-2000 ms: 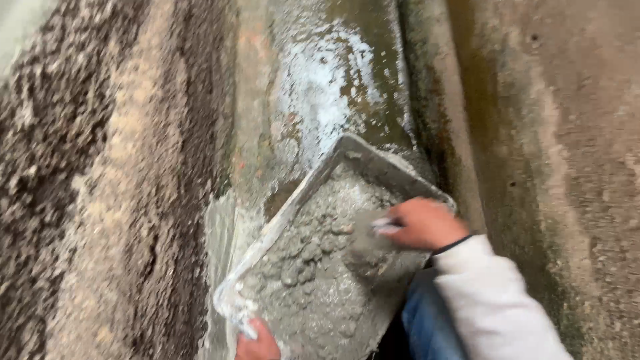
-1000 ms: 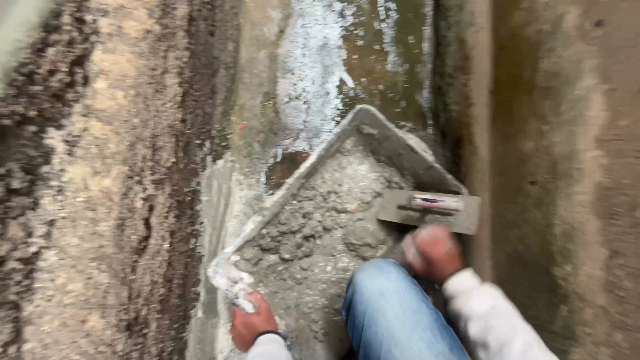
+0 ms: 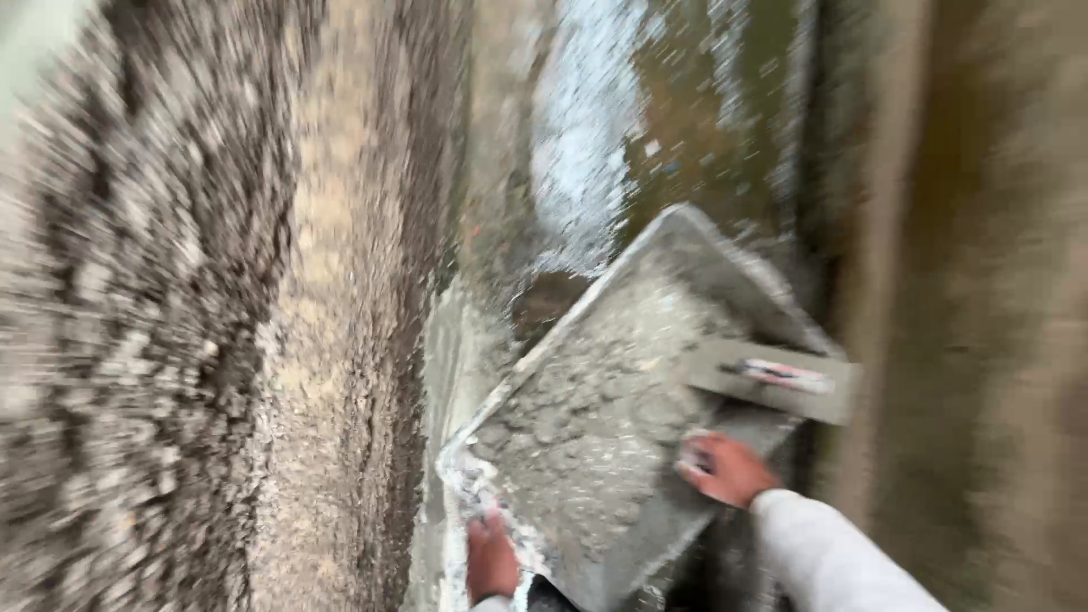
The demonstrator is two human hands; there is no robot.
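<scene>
A rectangular tray (image 3: 544, 344) with raised sides holds wet grey mortar (image 3: 595, 416). My left hand (image 3: 491, 557) grips the tray's mortar-smeared near-left corner. Across the tray's right side lies a flat finishing trowel (image 3: 773, 378), its handle upward and out of my hands. My right hand (image 3: 727, 467) is just below the trowel, at the mortar's right edge, with its fingers curled; blur hides whether anything is between them.
Under and beyond the tray runs a wet concrete channel (image 3: 705, 153) with shiny water. Smooth fresh mortar (image 3: 446, 365) coats the edge left of the tray. Rough gravelly soil (image 3: 161, 340) lies farther left, and a concrete ledge (image 3: 884, 255) runs along the right.
Two seconds ago my right hand was over the mortar, higher in the tray. The trowel came to lie across the tray's right side by one second ago. My knee has left the tray's near side.
</scene>
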